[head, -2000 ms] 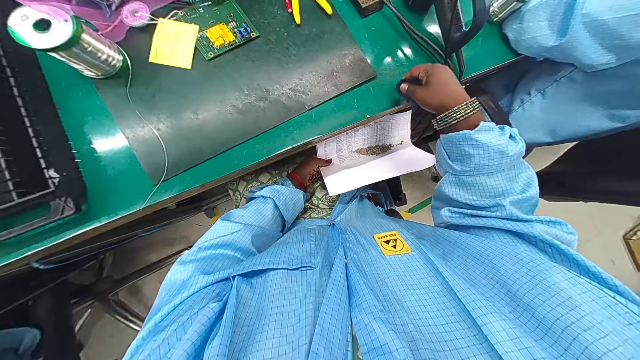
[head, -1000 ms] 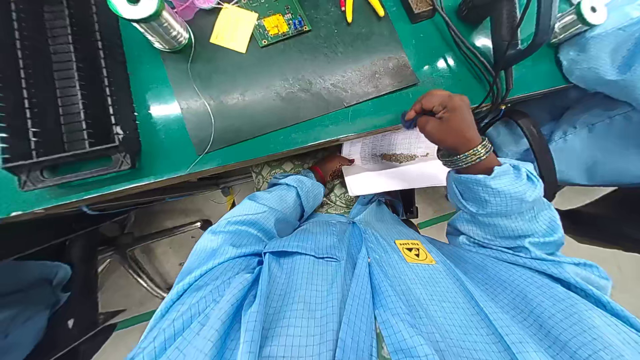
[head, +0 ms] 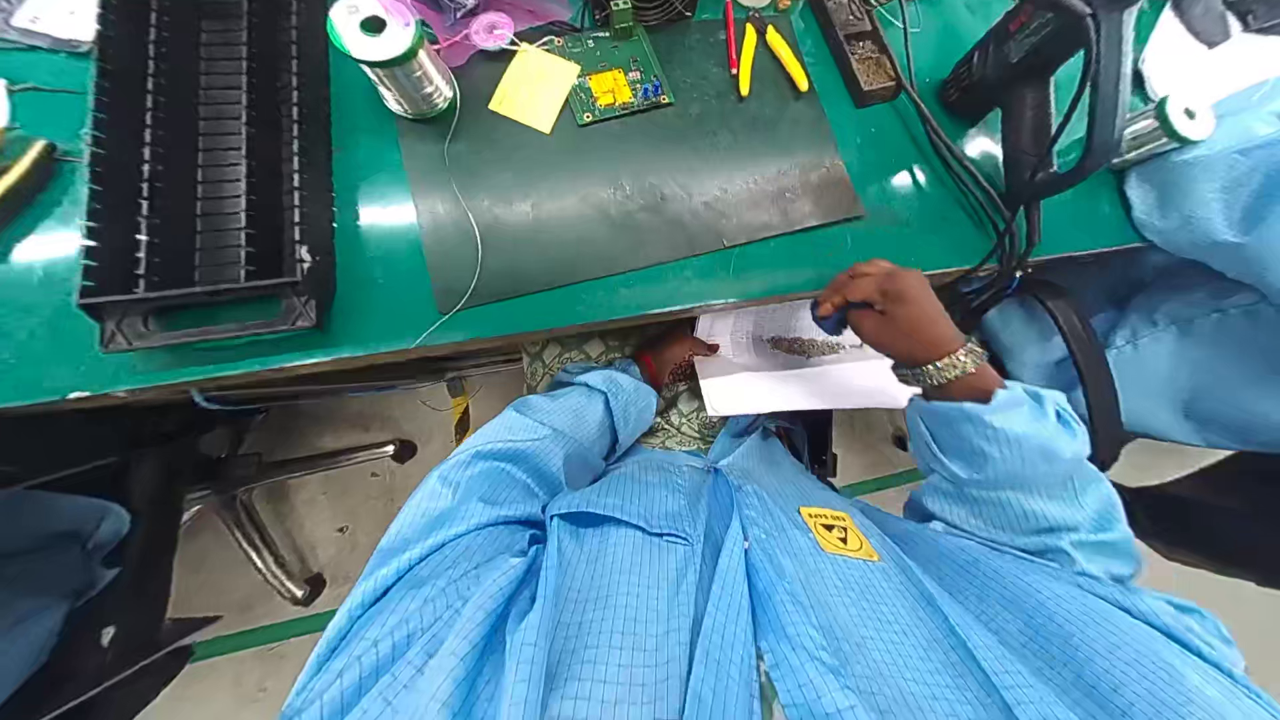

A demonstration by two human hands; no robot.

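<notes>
My left hand [head: 675,358] grips the left edge of a folded sheet of printed paper [head: 790,385], held just below the front edge of the bench. On the paper lies a small heap of grey-brown bits [head: 806,346], too small to identify. Over the paper's right part is my right hand [head: 895,312], its fingers closed on a small dark blue object [head: 829,318], mostly hidden by the fingers. A dark rubber mat [head: 640,200] lies on the green bench beyond both hands.
On the mat are a green circuit board [head: 622,85], a yellow paper note [head: 535,88] and yellow-handled cutters [head: 770,55]. A solder spool [head: 395,60] and black slotted rack [head: 215,180] stand left. Rightward are cables, a black heat gun [head: 1020,90] and a co-worker's blue sleeve [head: 1210,190].
My right hand, with the dark blue object, has moved from the bench edge to over the paper. The left hand keeps its hold on the sheet. The view has shifted.
</notes>
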